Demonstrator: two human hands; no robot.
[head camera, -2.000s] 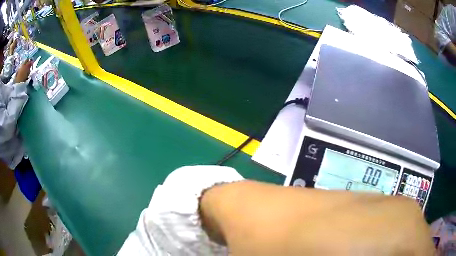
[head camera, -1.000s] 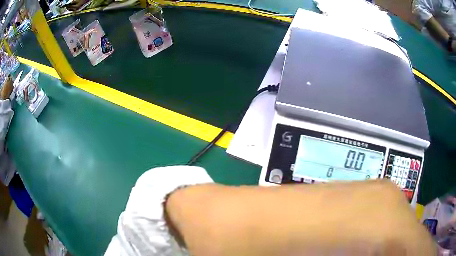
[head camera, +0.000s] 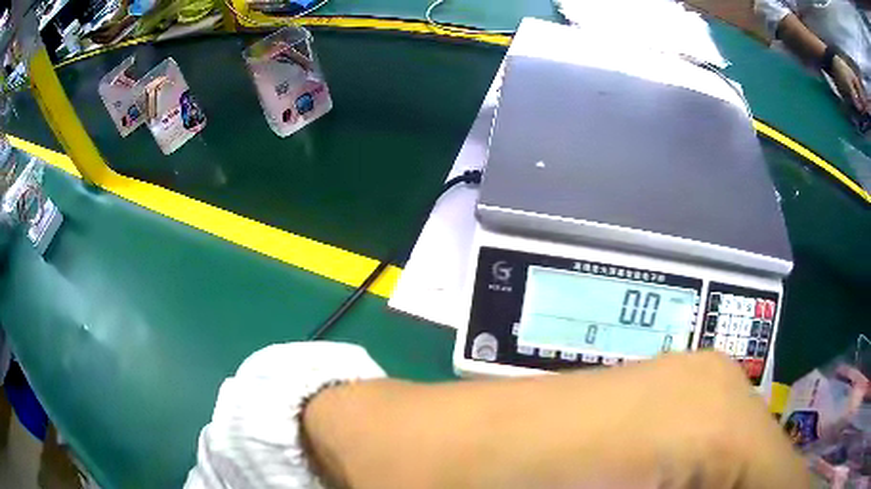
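My left forearm and the back of my left hand (head camera: 707, 411) cross the bottom of the view from a white sleeve, in front of the scale's keypad edge; the fingers are hidden or cut off by the lower edge. My right hand is not in view. The digital bench scale (head camera: 497, 358) stands at centre right. Its grey weighing pan (head camera: 630, 162) has nothing on it. The display (head camera: 606, 310) reads 0.0. Clear plastic retail boxes (head camera: 831, 420) with pink parts show at the lower right edge, beside my hand.
Three clear boxes, one here (head camera: 289, 86), lie on the dark green belt (head camera: 382, 105). Another box (head camera: 36, 212) stands on the green bench at far left. A yellow post (head camera: 62, 119), a black cord (head camera: 353, 298) and a white stack (head camera: 640, 29) show. Another person's hand (head camera: 845, 76) is at upper right.
The view has shifted, so the scale sits further left and more of its front shows. More clear boxes show at lower right. The display still reads 0.0.
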